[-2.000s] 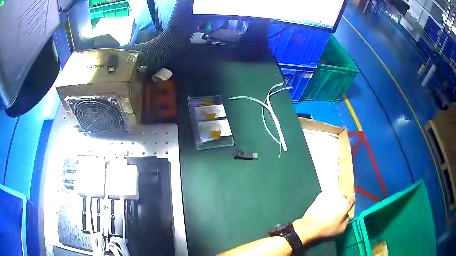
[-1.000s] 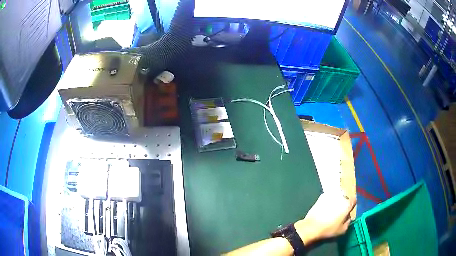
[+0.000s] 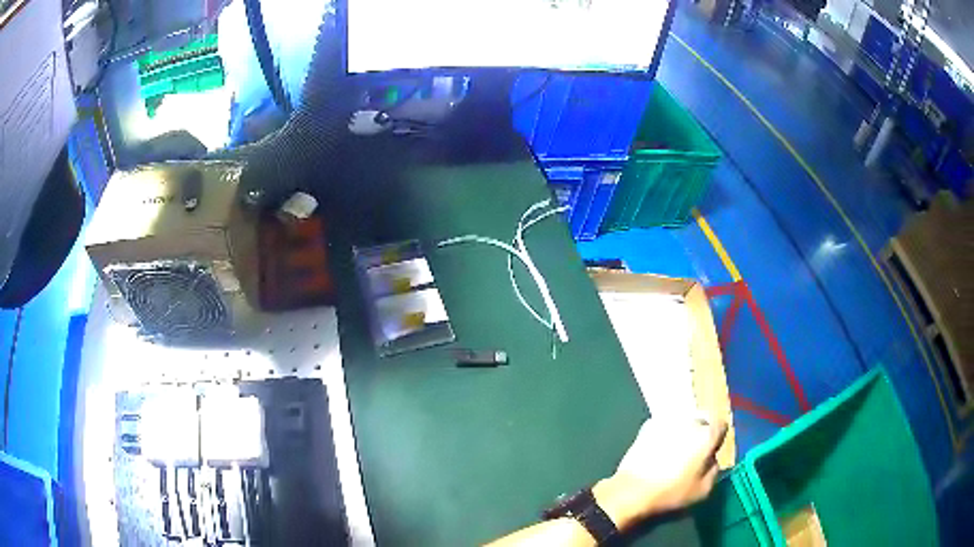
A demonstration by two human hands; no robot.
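Observation:
My right hand [image 3: 668, 465], with a dark watch at the wrist, rests at the near end of the open carton [image 3: 705, 369] on the right bench edge. Its fingers bend over the carton's edge, and whether they grip it cannot be told. My left hand is not in view. Two white power adapters [image 3: 232, 430] lie side by side in the dark holding fixture [image 3: 296, 470] at lower left, glaring under the light. Their white cables run down toward the picture's lower edge. The perforated silver base plate [image 3: 283, 347] surrounds the fixture.
A fan box [image 3: 171, 299] and a reddish-brown block [image 3: 294, 262] stand behind the fixture. A clear sample case [image 3: 404, 297], black USB drive [image 3: 481, 358] and thin white cable [image 3: 534, 280] lie on the green mat [image 3: 459, 427]. A green crate [image 3: 833, 459] stands beside the carton. A bright monitor [image 3: 502, 32] is behind.
The whole view has shifted, so the bench things now sit further left and lower. My right hand keeps its place at the carton. The adapters remain in the fixture.

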